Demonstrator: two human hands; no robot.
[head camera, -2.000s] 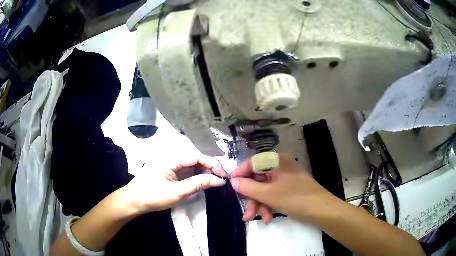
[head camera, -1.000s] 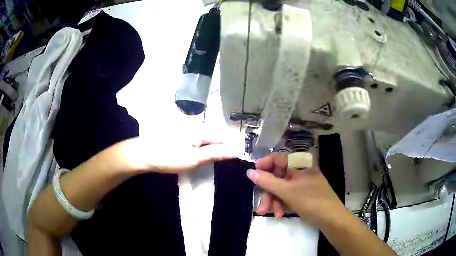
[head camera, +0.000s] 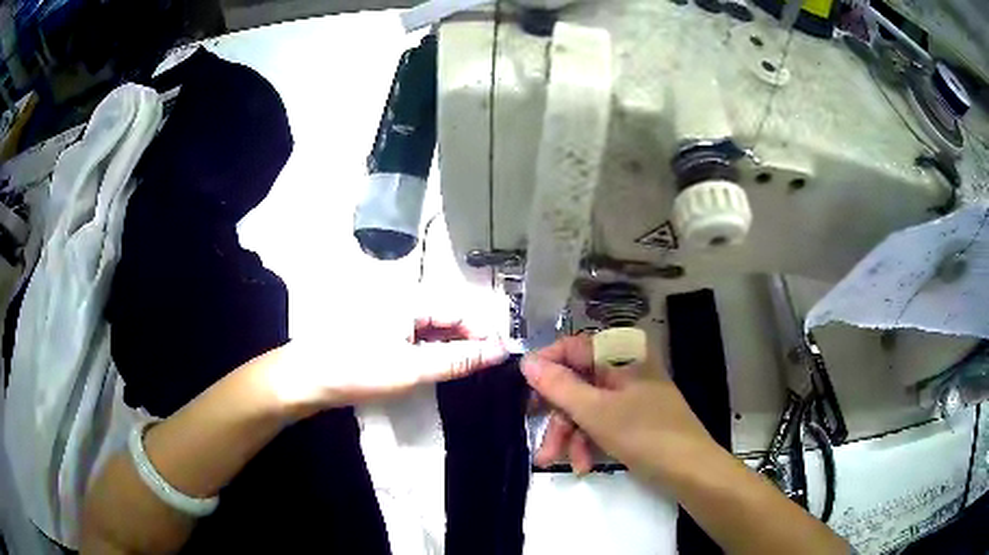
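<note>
A black band runs from the needle area of the cream sewing machine down to the lower edge of the view. My left hand lies flat with its fingertips on the band's upper end, beside the presser foot. My right hand pinches the band's upper right corner between thumb and finger, and a pale wrap is on one finger. White cloth lies left of the band. A black garment panel spreads under and beyond my left forearm. Glare hides the exact needle point.
A second black band lies on the machine bed at right. Black-handled scissors lie beyond it. A dark bottle-shaped tool is left of the machine head. A white paper note hangs at right. White cloth is bunched at far left.
From two seconds ago, the left hand has flattened from a pinch onto the band, and the camera view has shifted. Over the last second both hands stay at the band's upper end.
</note>
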